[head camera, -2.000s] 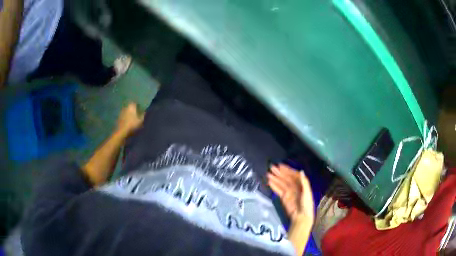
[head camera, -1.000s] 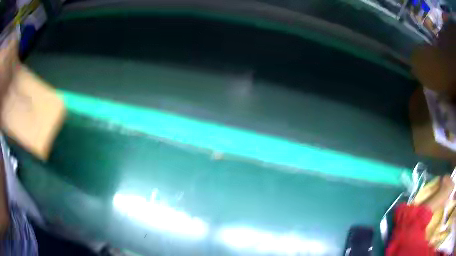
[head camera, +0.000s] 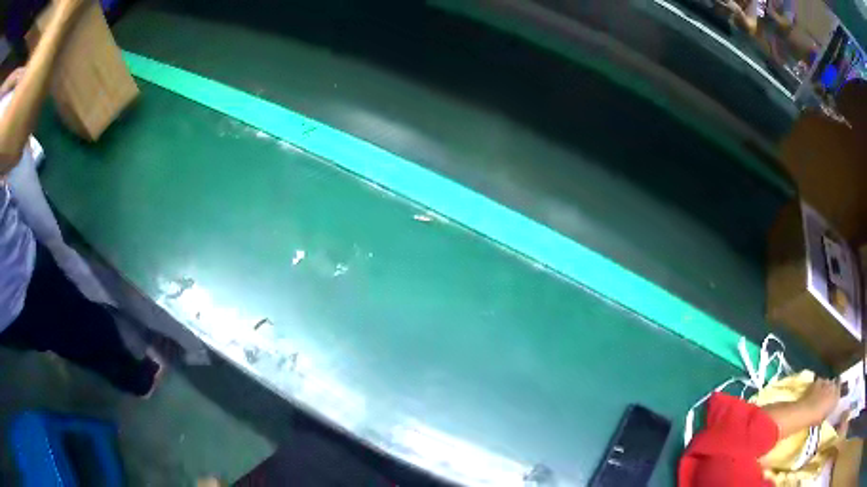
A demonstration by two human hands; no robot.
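The glossy dark green bench (head camera: 380,285) lies in front of me. A black mobile phone (head camera: 632,449) lies near its front edge at the lower right. An open brown carton (head camera: 803,295) stands at the right with a printed white leaflet (head camera: 837,271) on top inside. A closed-looking brown carton (head camera: 93,86) is at the far upper left, by a neighbour's arm. My right hand is not in view. A tiny tan patch at the bottom edge may be part of my left hand, too little to tell.
A bright green strip (head camera: 428,195) runs along the bench beside the darker belt. A person in red (head camera: 727,442) handles crumpled yellow material (head camera: 794,457) with white cords (head camera: 699,399). Another person's dark-clad leg (head camera: 76,323) and a blue stool (head camera: 62,452) are at the left.
The view has turned up from my lap to the bench. Both hands seen two seconds ago have left clear view. Since one second ago the view has tilted, bringing the phone and stool further into it.
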